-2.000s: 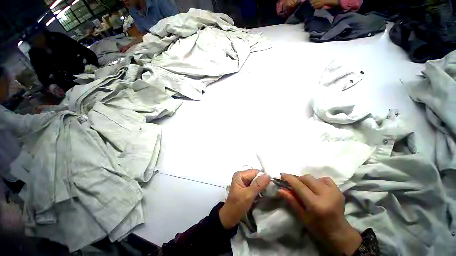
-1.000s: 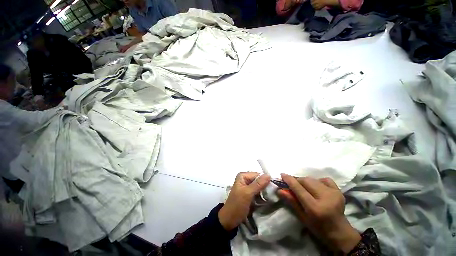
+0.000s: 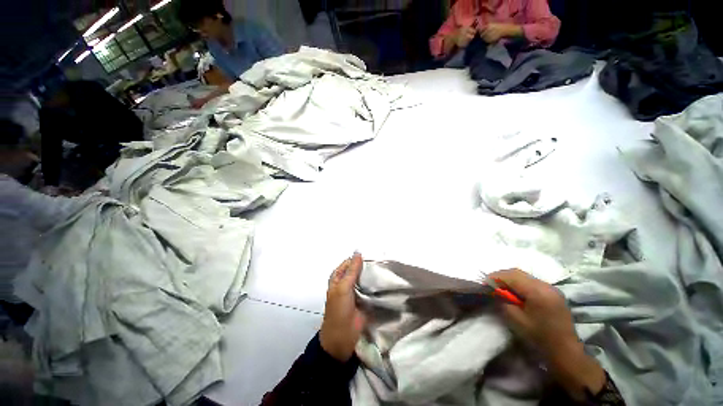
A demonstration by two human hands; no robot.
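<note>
The pale grey-green garment (image 3: 444, 357) lies crumpled at the table's near side, with an edge stretched between my hands. My left hand (image 3: 342, 305) grips one end of that edge, fingers upward. My right hand (image 3: 539, 313) grips the other end and also holds the thread snips (image 3: 507, 295), whose red-orange grip and thin tip show between the fingers. Whether the snips' blades are open cannot be told. A curved band with dark dots (image 3: 533, 151) lies beyond my right hand.
A big pile of pale garments (image 3: 127, 277) covers the left and far left of the white table (image 3: 380, 198). More pale cloth (image 3: 690, 158) lies at the right edge. A person in pink (image 3: 507, 24) handles dark garments (image 3: 531, 70) across the table. Other people stand at the left.
My hands have moved apart from being close together, and the cloth edge is now stretched between them. The view has tilted up slightly, showing more of the people opposite.
</note>
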